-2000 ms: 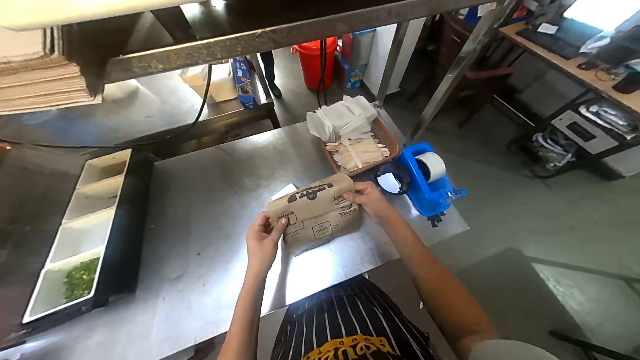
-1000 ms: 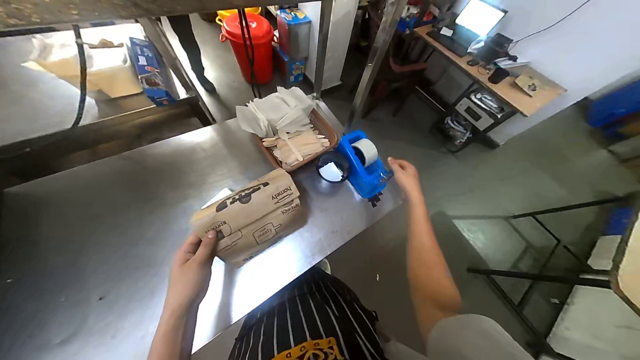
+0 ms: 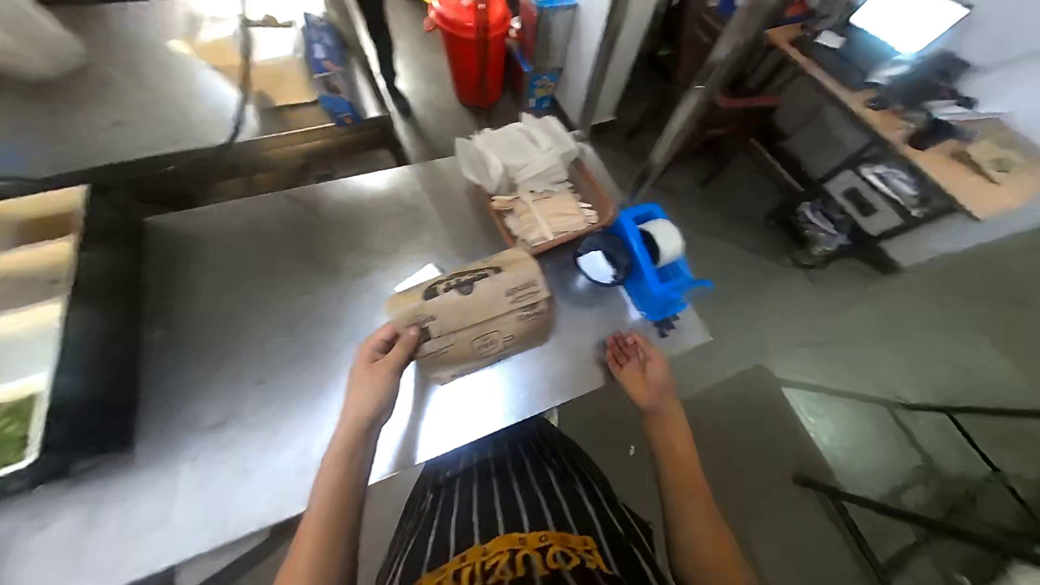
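Note:
A folded brown paper bag (image 3: 479, 313) with dark print lies on the steel table (image 3: 284, 317). My left hand (image 3: 382, 366) grips its left end between thumb and fingers. To the right of the bag, near the table's front edge, my right hand (image 3: 640, 367) is palm up with its fingers slightly curled; whether a piece of tape is on them cannot be told. Just beyond this hand stands a blue tape dispenser (image 3: 654, 280) with a roll of whitish tape (image 3: 666, 242). A round black dish (image 3: 601, 258) with something white inside touches its left side.
Behind the bag sits a brown basket (image 3: 597, 195) of wooden cutlery (image 3: 548, 213) and white paper packets (image 3: 520, 154). A white slip (image 3: 418, 278) lies partly under the bag. Black-framed food containers (image 3: 89, 325) stand at the left. A metal post (image 3: 691, 97) rises past the table's back right corner.
My right hand held the bag's right end at first, then reached to the blue dispenser, and is now back nearer the bag. My left hand has kept hold of the bag.

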